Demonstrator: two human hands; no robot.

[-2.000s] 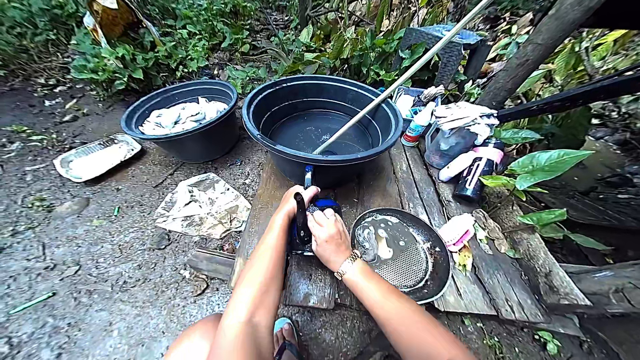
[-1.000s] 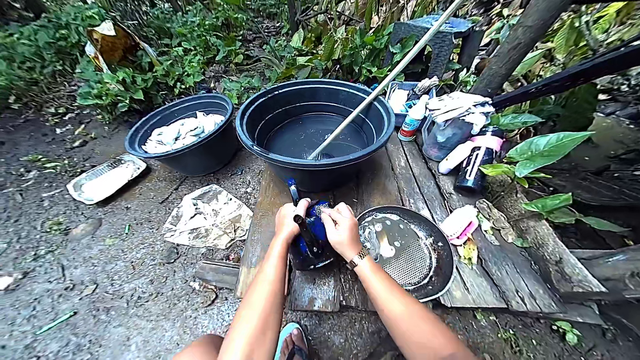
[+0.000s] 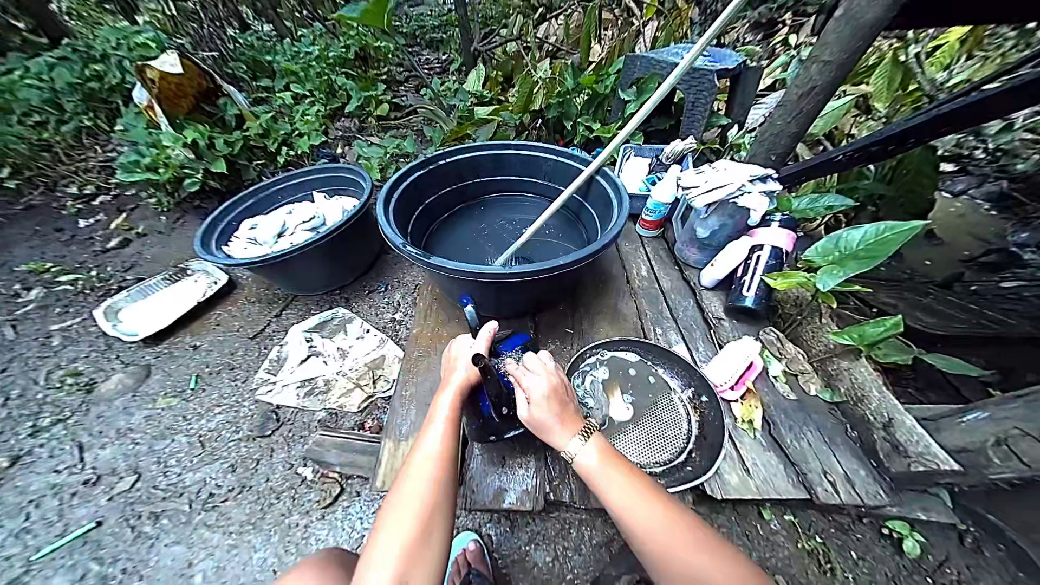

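A dark blue kettle-like vessel [image 3: 492, 406] with black fittings stands tilted over the plank platform, in front of the large black basin. My left hand [image 3: 463, 361] grips it on its left side, near the black handle. My right hand [image 3: 546, 396], with a metal watch on the wrist, presses curled fingers against the vessel's right side; a bit of scouring material seems to show at the fingertips, though most of it is hidden. Right of my right hand lies a black frying pan [image 3: 705, 435] holding soapy water and something whitish.
Behind the vessel stands the large black basin [image 3: 520, 272] with a long pole [image 3: 617, 142] leaning in it. A smaller basin [image 3: 325, 264] of white cloth, a plastic bag [image 3: 329, 361] and a tray [image 3: 162, 301] are at left. A pink brush [image 3: 734, 367], bottle [image 3: 760, 272] and bleach-type bottle [image 3: 656, 203] lie right.
Both hands have stayed at the blue vessel. My right hand has shifted slightly on it, and the vessel has turned a little in my hold.
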